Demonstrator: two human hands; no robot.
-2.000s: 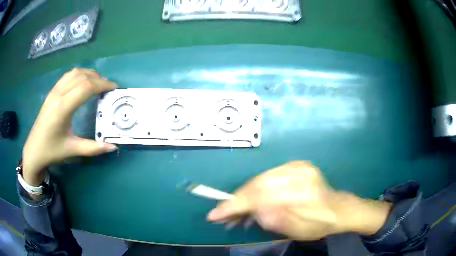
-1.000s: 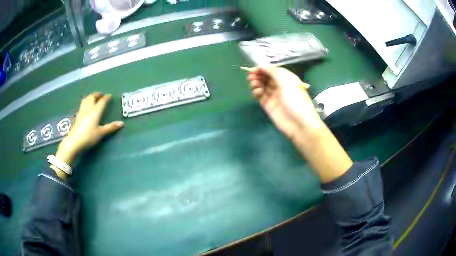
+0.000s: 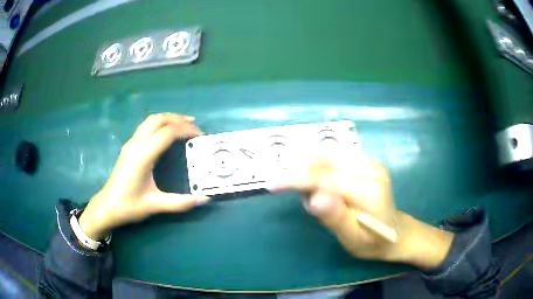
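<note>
A pale three-ring plate (image 3: 257,159) lies on the blue-green mat, slightly tilted up to the right. My left hand (image 3: 146,169) grips its left end, with fingers at the upper corner and the thumb at the lower corner. My right hand (image 3: 350,204) is over the plate's right part and hides its lower right side. The right hand is blurred. It holds the fine brush (image 3: 376,226), whose pale handle sticks out below the palm. The brush tip is hidden.
Another three-ring plate (image 3: 146,51) lies on the green belt (image 3: 280,47) behind. Part of a plate (image 3: 10,98) shows at the left edge, and another (image 3: 511,47) at the upper right. A black knob-like object (image 3: 27,157) is at left, a silver bracket (image 3: 516,145) at right.
The view has swung back down to the mat. My left hand, open over the belt one second ago, is now on a plate. My right hand has come from the upper right onto this plate.
</note>
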